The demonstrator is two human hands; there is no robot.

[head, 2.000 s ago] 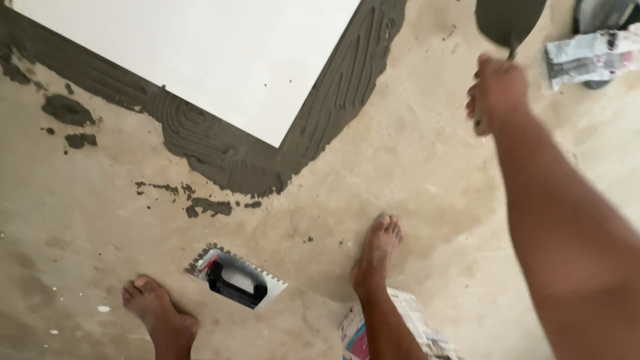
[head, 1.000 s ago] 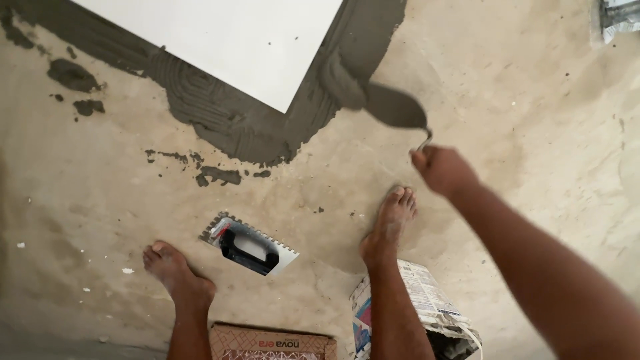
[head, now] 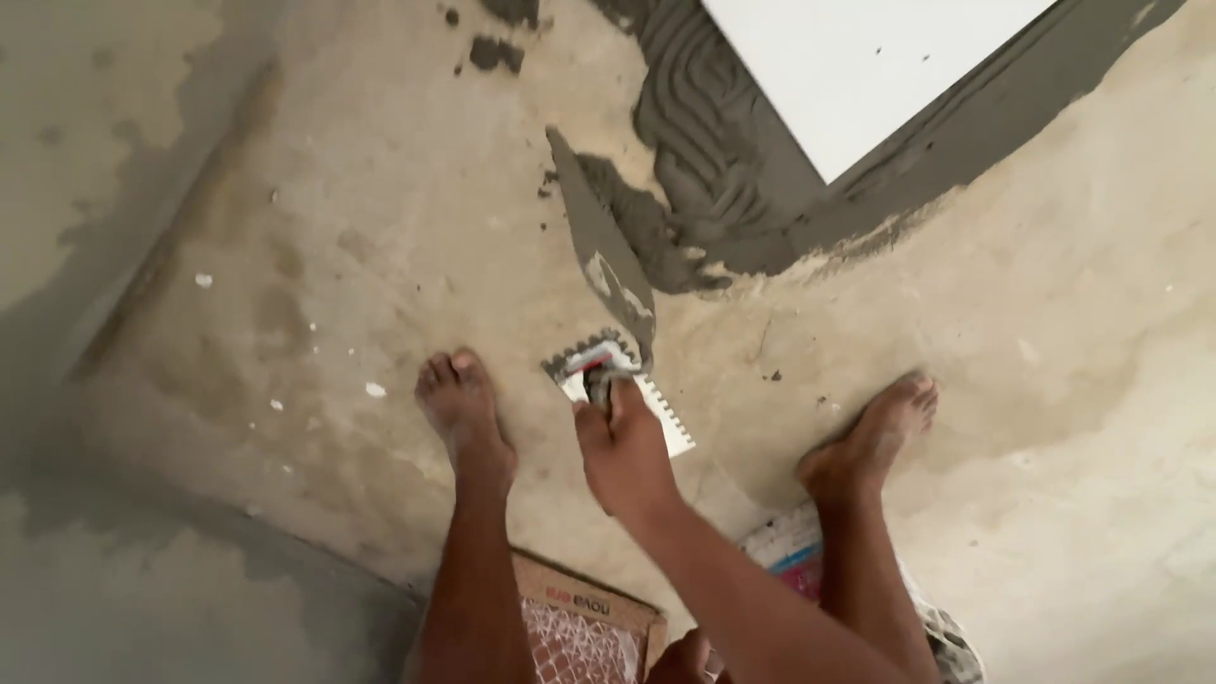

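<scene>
My right hand (head: 627, 446) is closed round the handle of a masonry trowel (head: 608, 247), whose mortar-coated blade points up and to the left. Below that hand is a notched trowel (head: 677, 432) on the floor, its black handle mostly covered by the grip. The trowel blade lies beside spread grey mortar (head: 708, 133) with combed ridges. A white tile (head: 855, 66) rests on the mortar with one corner toward me. At the bottom edge shows a small part of what looks like my left hand (head: 679, 657); its fingers are hidden.
My bare feet stand either side of the notched trowel. A cardboard tile box (head: 589, 594) lies between my legs, and a printed bag or container (head: 784, 546) sits behind the right leg. Walls (head: 171, 589) meet the floor on the left. Mortar lumps (head: 496, 54) dot the floor.
My right hand has brought the masonry trowel from the mortar right of the tile corner to the left side, above the notched trowel. The view has shifted left.
</scene>
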